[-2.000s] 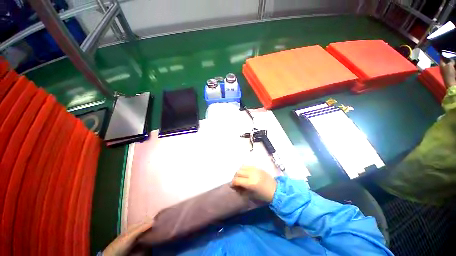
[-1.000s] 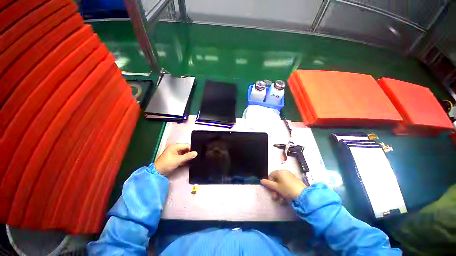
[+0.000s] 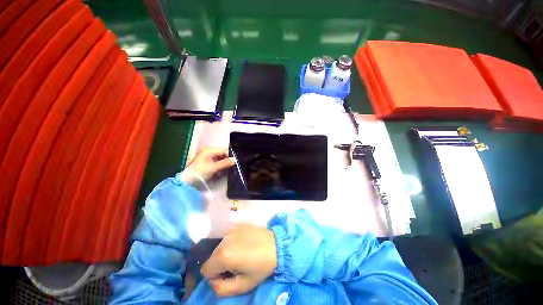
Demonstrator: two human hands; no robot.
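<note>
A joined screen assembly (image 3: 286,170), a glossy black rectangle, lies on the pale work mat (image 3: 351,223) with a small gold tail at its lower left edge. A thin pale slanting line shows on its left part. My left hand (image 3: 209,164) holds its left edge between the fingers. My right hand (image 3: 241,259) is off the screen, low in front of my body, with curled fingers; whether it holds something is hidden. A bright clear glint shows over my left sleeve; I cannot tell if it is film.
An air blow gun (image 3: 364,158) lies right of the screen. Behind are white wipes (image 3: 318,110), bottles in a blue holder (image 3: 327,89), and stacked display panels (image 3: 261,92). Orange-red foam trays (image 3: 65,155) lean at left; more (image 3: 431,80) lie back right. White-backed panels (image 3: 464,184) and a green-yellow sleeve are at right.
The folded dark sheet seen earliest is gone from my hands, and the black screen lies on the mat. My right hand has left its lower right corner and moved left towards my body.
</note>
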